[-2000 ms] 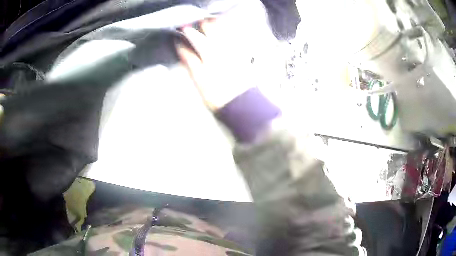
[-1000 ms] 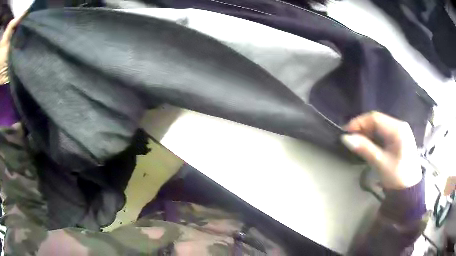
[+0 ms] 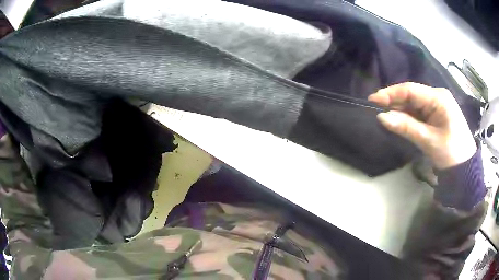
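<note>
A dark grey trouser piece [image 3: 180,65] stretches across the view from the left edge to my right hand, with a darker end panel. My right hand [image 3: 424,120] pinches its top seam edge between thumb and fingers at the right. My left hand is out of the picture; only its camouflage sleeve shows at the left edge. Behind lies more cloth, pale grey [image 3: 241,33] on one side and purple-black [image 3: 372,60] on the other. The grey piece hangs in folds over the table's edge at the left.
The white table [image 3: 350,202] shows below the cloth, its front edge running diagonally near my camouflage jacket [image 3: 180,246]. A yellowish surface [image 3: 178,180] shows beneath the table edge. Pale metal parts [image 3: 470,76] stand at the right edge.
Since two seconds ago, the grey piece has been spread across the view and my right hand grips its edge. Over the last second, my left hand has left the picture and the cloth has shifted left.
</note>
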